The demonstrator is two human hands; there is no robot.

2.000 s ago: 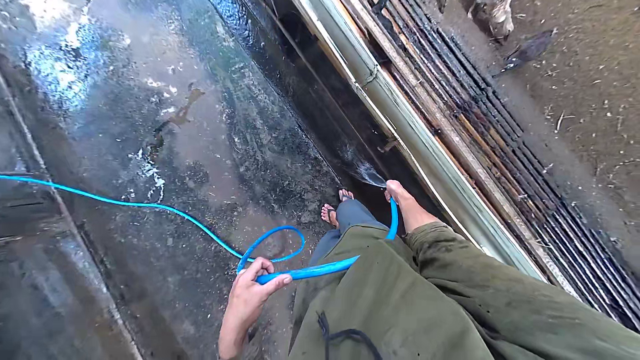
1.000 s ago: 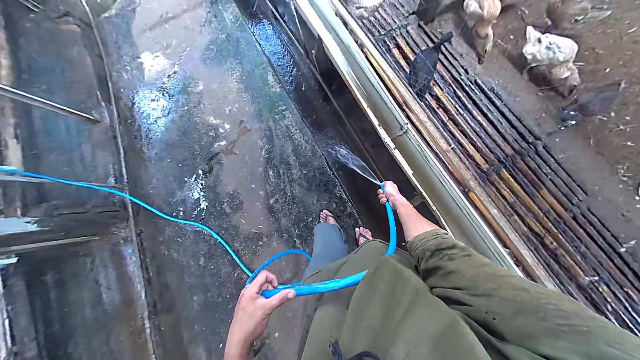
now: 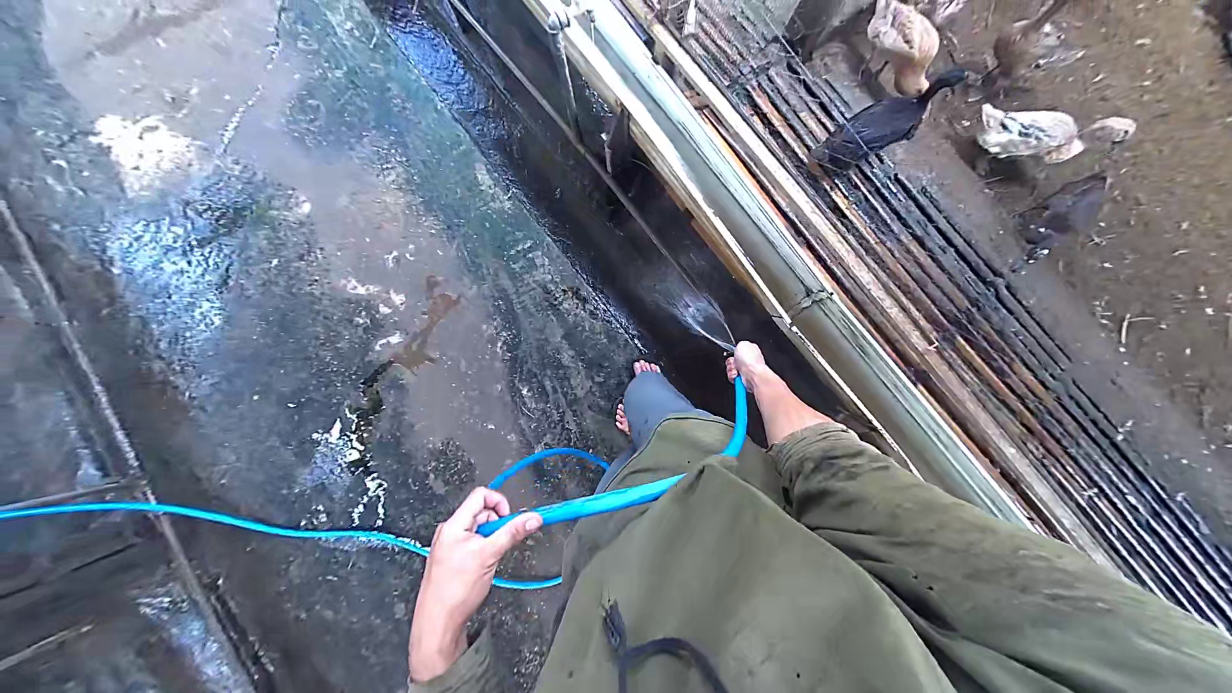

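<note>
A blue hose point(image 3: 616, 498) runs between my two hands, loops below my left hand and trails off to the left over the wet concrete floor point(image 3: 318, 241). My left hand point(image 3: 467, 563) is closed around the hose at the lower middle of the head view. Near its end, my right hand point(image 3: 749, 366) grips the same hose, and a fan of water point(image 3: 703, 318) sprays from there up and to the left into the dark channel point(image 3: 577, 192). The hose's very tip is hidden by my fingers.
A long pale gutter point(image 3: 799, 279) lies along the channel's right side. Beyond it is a slatted floor of dark poles point(image 3: 962, 327), with a black duck point(image 3: 881, 125) on its edge. More ducks, one of them white point(image 3: 1030, 132), stand on the dirt ground point(image 3: 1155, 289). My bare foot point(image 3: 647, 368) is beside the channel.
The black duck, at the slats one second ago, now stretches its neck toward the dirt. Water keeps spraying from the hose end and both hands keep their hold.
</note>
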